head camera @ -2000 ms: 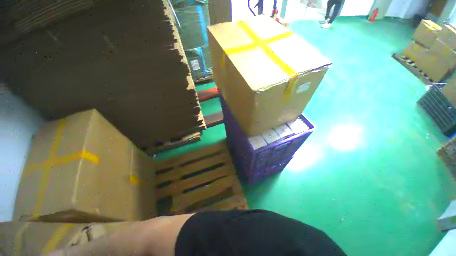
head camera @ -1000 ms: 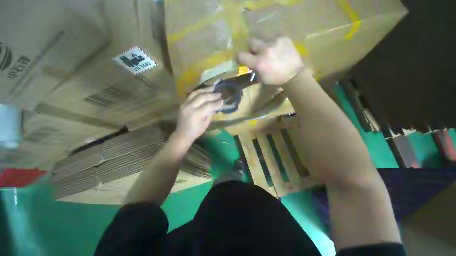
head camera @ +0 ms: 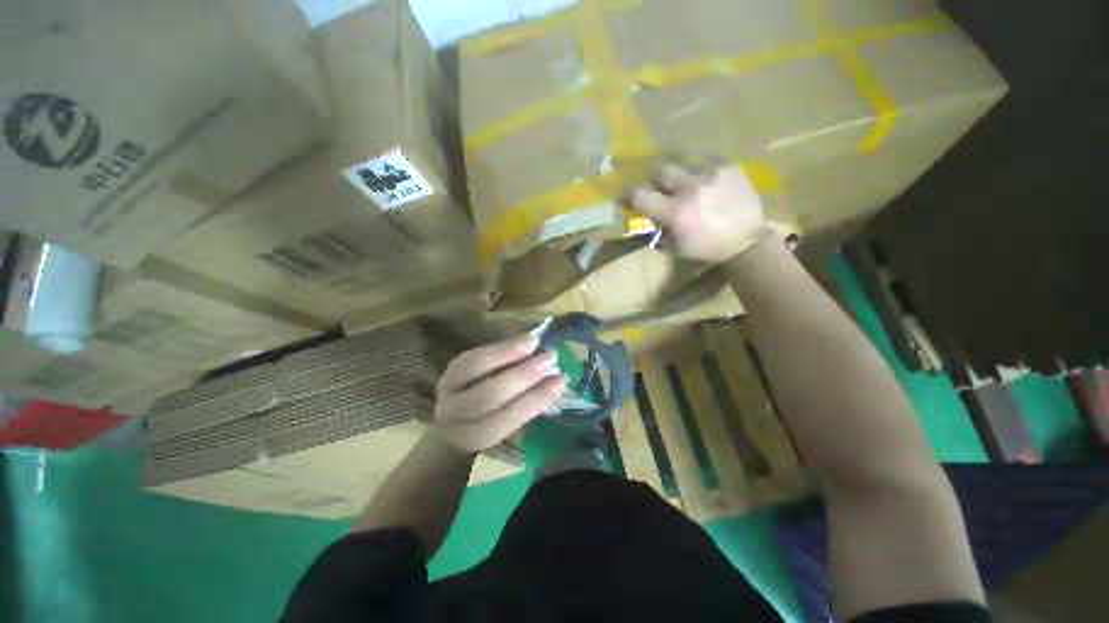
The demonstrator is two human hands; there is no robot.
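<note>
A brown carton [head camera: 718, 110] with crossed yellow tape lies in front of me, its near edge torn open and bulging. My left hand [head camera: 501, 387] holds a dark ring-shaped part [head camera: 614, 365] in front of the opening, with a small white piece between the fingers. My right hand [head camera: 705, 213] is at the edge of the opening, fingers bent over the taped flap; it seems to grip the flap. The inside of the carton is mostly hidden.
Printed cartons [head camera: 353, 231] with a round logo and barcode stand at left. Flattened cartons [head camera: 292, 414] lie below them. A wooden pallet [head camera: 705, 426] is on the green floor under the carton. A purple crate [head camera: 851, 517] is at lower right, a dark cardboard stack [head camera: 1009, 231] at right.
My left hand has drawn the ring-shaped part away from the carton's opening, down and towards me. My right hand stays at the flap. Earlier the view was turned to the crate and floor.
</note>
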